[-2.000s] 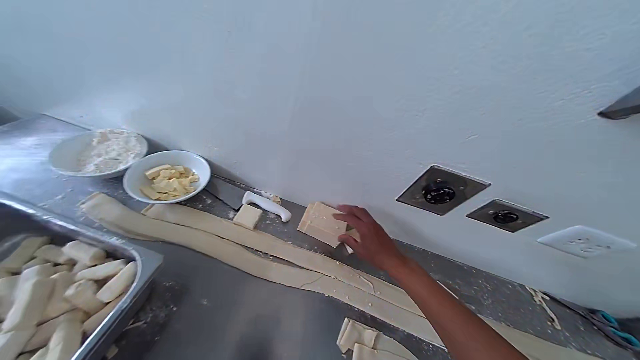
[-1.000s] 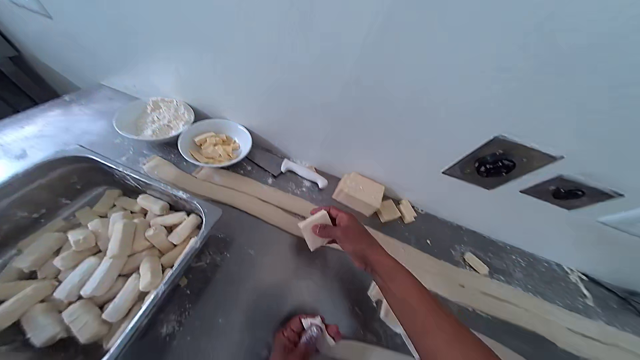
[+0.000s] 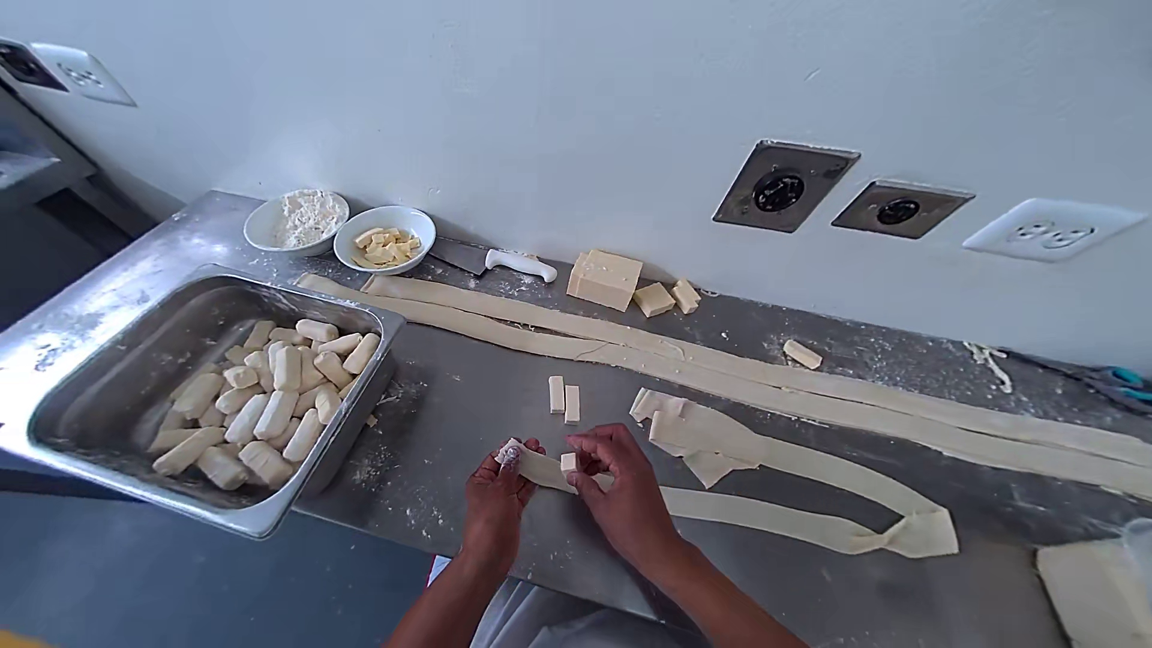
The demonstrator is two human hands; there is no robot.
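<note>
My left hand (image 3: 504,495) grips the end of a long dough strip (image 3: 765,517) that trails right along the steel counter and folds back. In my right hand (image 3: 616,481), a small pale cheese stick (image 3: 569,463) is pinched between the fingers, over the strip. Two more cheese sticks (image 3: 564,400) lie just behind my hands. Farther back, two long dough strips (image 3: 630,346) run side by side across the counter. A cheese block (image 3: 606,279) and smaller cut pieces (image 3: 655,300) sit near the wall.
A deep steel pan (image 3: 360,423) of dough-wrapped sticks stands at left. Behind it are a bowl of flour (image 3: 297,221), a bowl of cheese pieces (image 3: 385,240) and a white-handled knife (image 3: 520,264). Scissors (image 3: 1120,382) lie at far right; outlets (image 3: 786,186) line the wall.
My right hand has moved from the cheese block to beside my left hand. Two cheese sticks now show on the counter behind my hands. The view has shifted.
</note>
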